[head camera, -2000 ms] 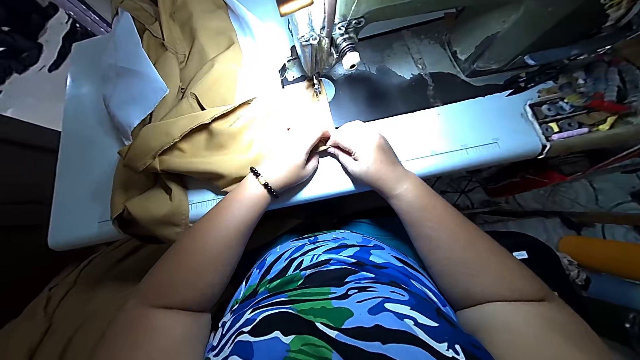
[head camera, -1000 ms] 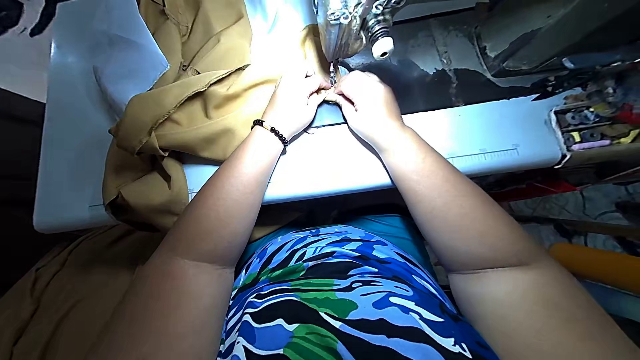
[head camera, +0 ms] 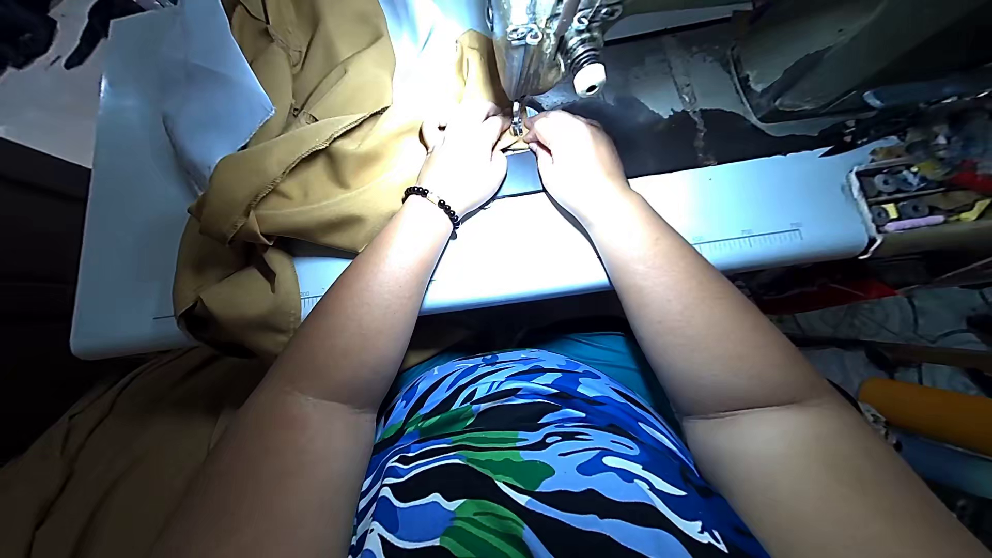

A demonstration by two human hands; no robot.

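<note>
Under the head of a sewing machine (head camera: 535,46), tan fabric (head camera: 333,170) lies at the presser foot (head camera: 518,122). My left hand (head camera: 465,159), with a black bead bracelet (head camera: 432,203) at the wrist, rests on the fabric just left of the foot, fingers pointing toward it. My right hand (head camera: 577,155) pinches the edge of the cloth between thumb and fingers, close to the foot's right side. The rest of the cloth spreads in folds to the left and hangs over the table's front edge. Glare washes out part of the cloth behind my left hand.
The white sewing table (head camera: 511,248) has a printed ruler along its front. A white sheet (head camera: 209,93) lies at the left. At the right, a tray (head camera: 868,205) holds bobbins and small tools. An orange roll (head camera: 926,415) is at the lower right.
Both hands have moved from the table's front part up to the presser foot, bringing the fabric edge along. The view has shifted somewhat.
</note>
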